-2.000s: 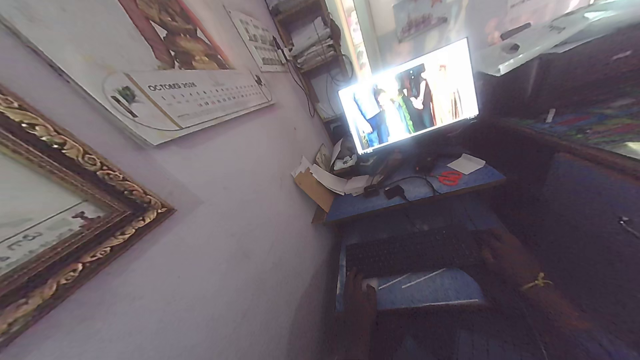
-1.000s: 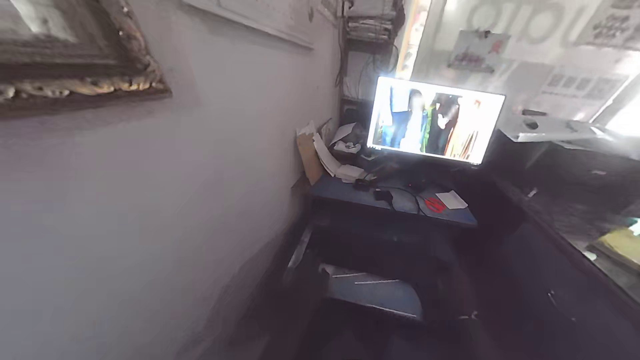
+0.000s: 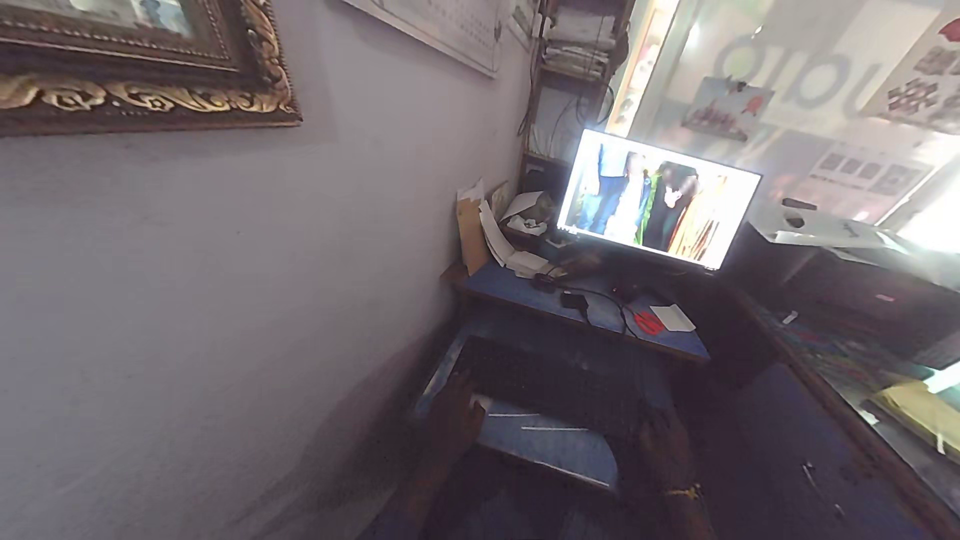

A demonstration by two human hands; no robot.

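My left hand rests at the left end of a black computer keyboard, its fingers near the keys and a small pale thing by the thumb. My right hand lies just past the keyboard's right end, over a dark object that looks like a computer mouse; shadow hides its outline, and a yellow band circles the wrist. The keyboard sits on a blue pull-out tray. Above and behind it, a lit monitor shows a picture of several standing people.
On the blue desk shelf are papers, a black adapter with cables, a red item and a white paper. A wall runs along the left with an ornate frame. A printer-like machine stands right.
The view has swung, so the wall calendar has mostly left the picture. Both hands are at the keyboard area now, as two seconds ago; one second ago they were hard to see.
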